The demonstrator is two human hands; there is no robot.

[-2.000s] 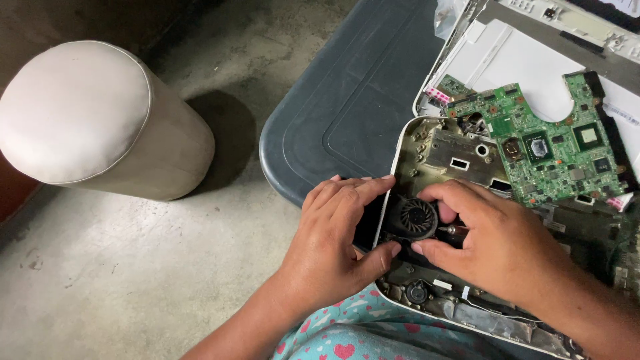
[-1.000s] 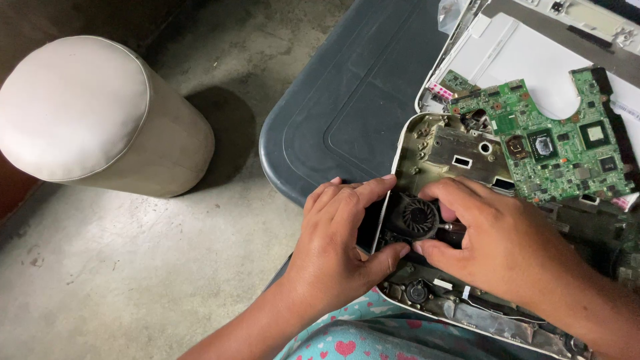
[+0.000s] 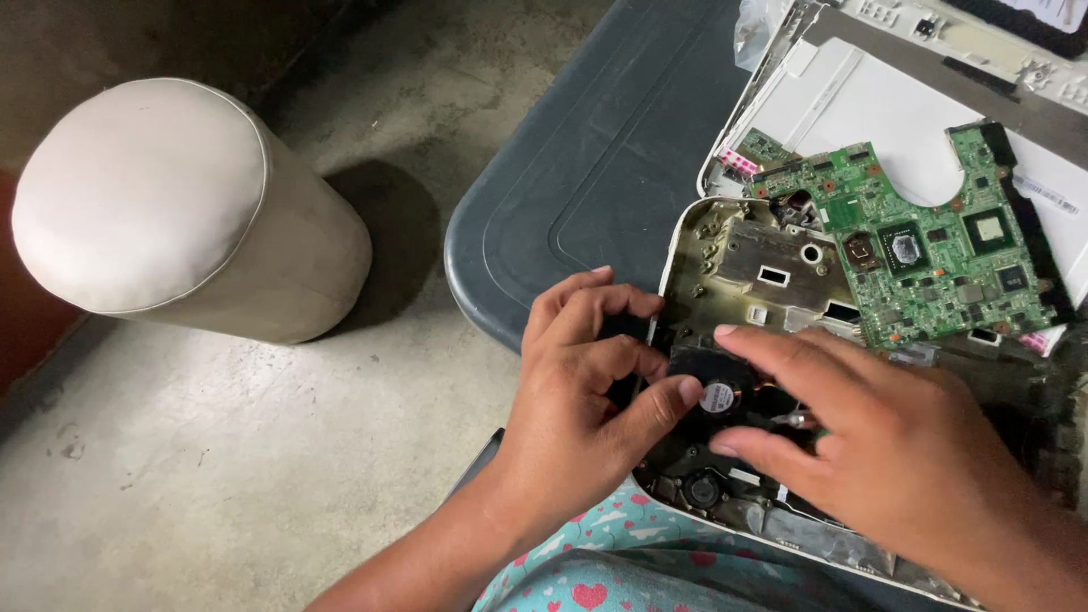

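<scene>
A black laptop cooling fan (image 3: 711, 382) shows its flat side with a round silver label, over the left part of an opened laptop's base casing (image 3: 769, 263). My left hand (image 3: 595, 370) holds the fan's left edge between thumb and fingers. My right hand (image 3: 850, 416) is spread at the fan's right side, thumb and index finger apart. A metal screwdriver shaft or similar tool (image 3: 795, 419) shows by my right palm; its handle is hidden. A green laptop motherboard (image 3: 926, 246) lies across the casing's upper right. A small round speaker (image 3: 704, 488) sits near the casing's front edge.
The casing lies on a dark grey plastic table (image 3: 586, 178). Behind it is the laptop's lid part with a white panel (image 3: 884, 102). A clear plastic bag (image 3: 756, 30) is at the lid's left corner. A round cream stool (image 3: 187, 204) stands on the concrete floor at left.
The fan has been turned over: its blades faced up before, and its labelled side shows now. My right thumb and index finger have come off it and spread apart.
</scene>
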